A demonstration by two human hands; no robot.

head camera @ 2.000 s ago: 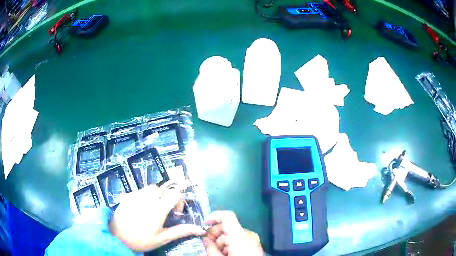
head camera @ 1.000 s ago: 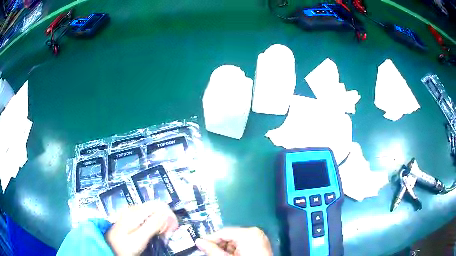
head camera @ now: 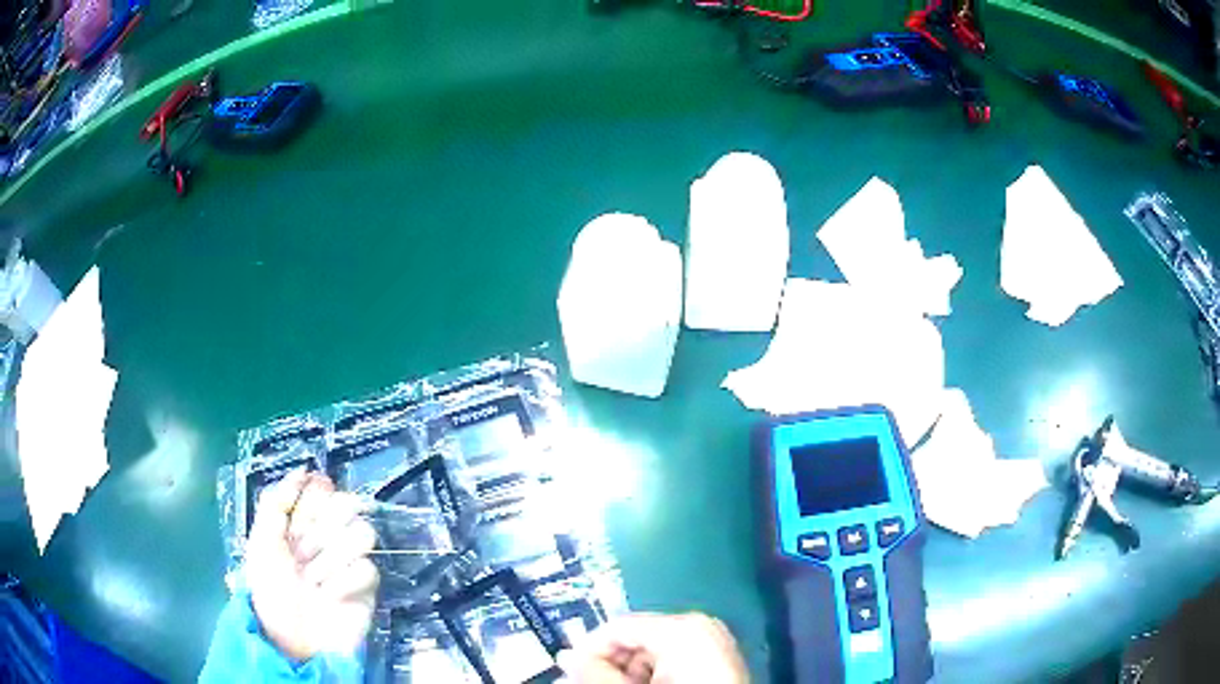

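Note:
My left hand is closed at the left of the lens packing film, with a thin clear peeled film stretching right from its fingers. My right hand is at the bottom edge, partly cut off, its fingertips pinching the corner of a black-framed screen lens. Rows of other black-framed lenses lie on the packing film, some tilted. A battery tester with a blue face lies face up to the right of my right hand, its lower end cut off.
Two squat white bottles stand mid-bench beside white ragged wiping paper. An air blow gun lies at right. Testers with red and black clamps lie at the back, one at left. More film is at far right, white paper at left.
My left hand has moved left, away from my right hand, with clear film now drawn out from its fingers. My right hand stays near the bottom edge. The view has shifted slightly.

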